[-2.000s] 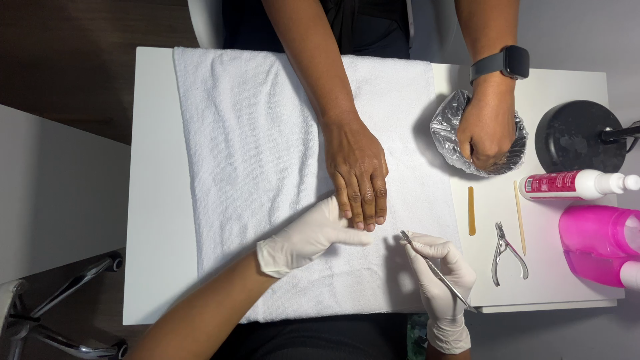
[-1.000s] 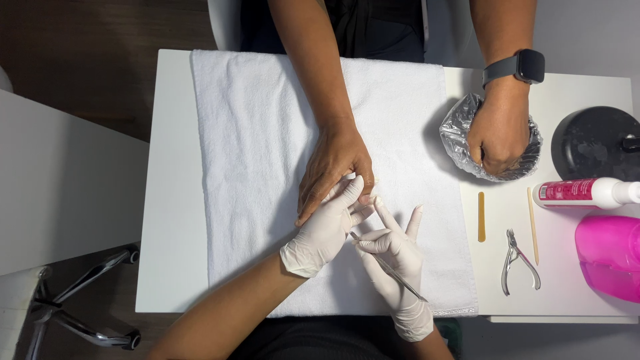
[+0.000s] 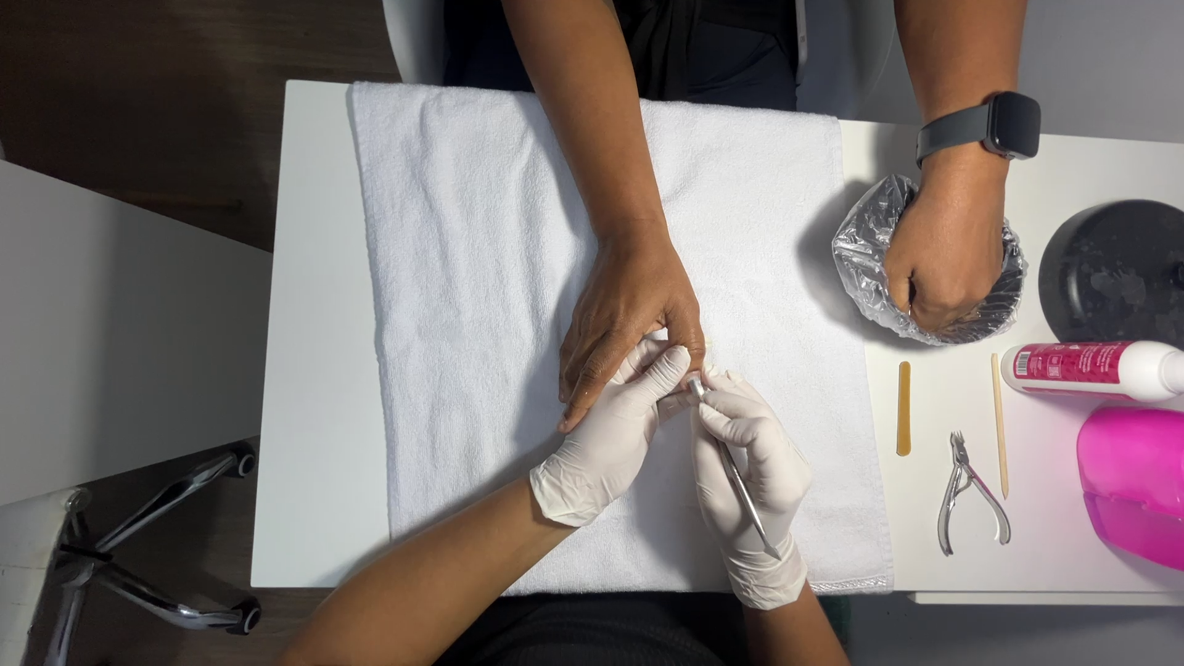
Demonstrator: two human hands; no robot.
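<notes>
My left hand (image 3: 615,435), in a white glove, grips the thumb of another person's hand (image 3: 634,305) above a white towel (image 3: 462,277). In my gloved right hand (image 3: 754,453) is a metal cuticle pusher (image 3: 743,490); its upper end meets the thumb's nail and its pointed lower end lies over my wrist. The person's other hand (image 3: 953,250), with a smartwatch above it, dips into a bowl lined with clear plastic (image 3: 860,250). What the bowl holds is hidden.
Right of the towel lie a nail file (image 3: 904,407), a wooden stick (image 3: 1000,425) and metal cuticle nippers (image 3: 962,481). Beyond them are a white bottle with a red label (image 3: 1073,368), a pink translucent container (image 3: 1133,481) and a round black base (image 3: 1110,273).
My hands have come together at the person's thumb. The person's hand, earlier flat with its fingers toward me, is now turned, and the pusher touches the thumbnail.
</notes>
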